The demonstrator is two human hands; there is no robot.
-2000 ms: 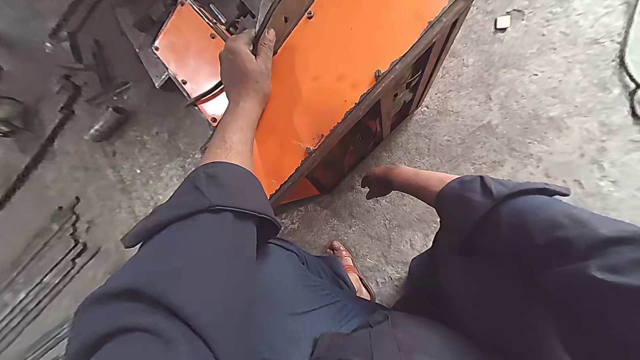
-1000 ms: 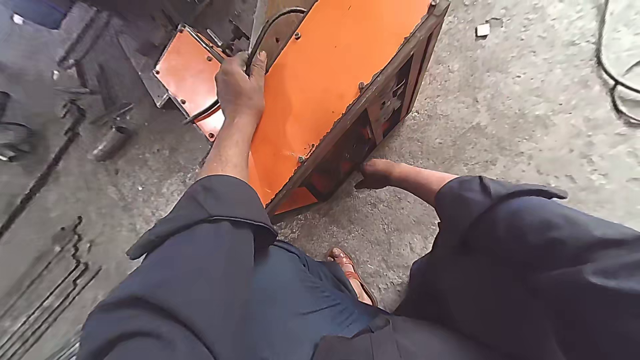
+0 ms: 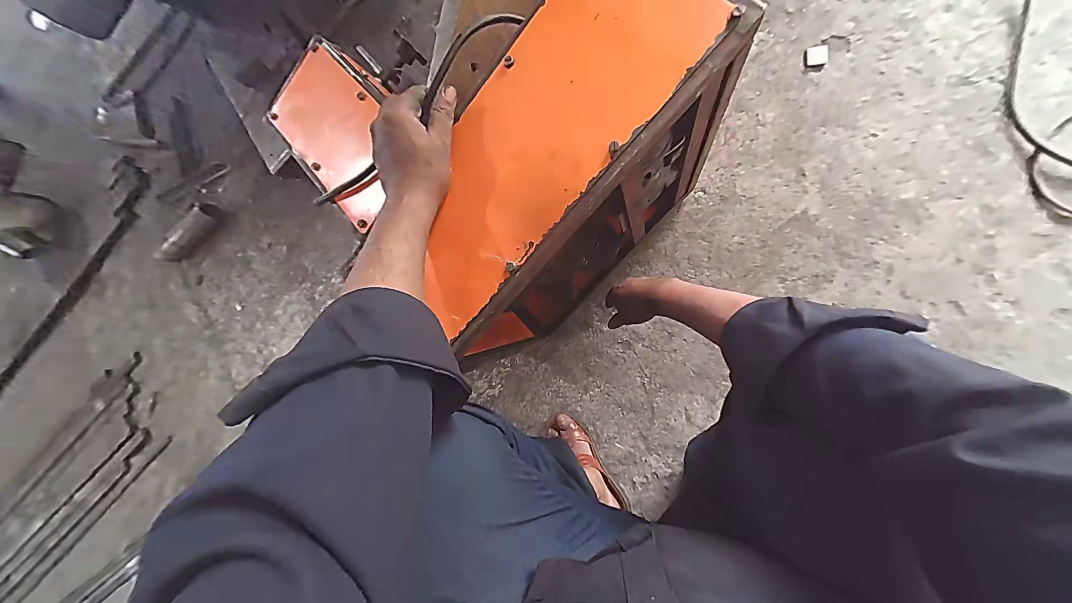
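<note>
A large box-shaped machine housing with an orange sheet-metal panel (image 3: 553,134) stands tilted in front of me, bolts along its edges. Its near side is a dark open metal frame (image 3: 624,209) with parts inside. My left hand (image 3: 414,146) grips a black cable (image 3: 456,63) at the panel's upper left edge, thumb up; whether it also holds the edge is hidden. A smaller orange panel with bolts (image 3: 322,126) lies just left of that hand. My right hand (image 3: 634,301) is beside the lower frame, fingers apart and somewhat curled, with nothing seen in it.
On the concrete floor at left lie a short metal pipe (image 3: 193,232), a long dark bar (image 3: 75,285) and several thin rods (image 3: 84,477). A small white piece (image 3: 816,57) and a looped cable (image 3: 1017,109) lie at right. My sandalled foot (image 3: 586,452) is below the housing.
My right hand reached in against the lower frame one second ago and is now back a little way from it. The left hand stays at the housing's upper left edge.
</note>
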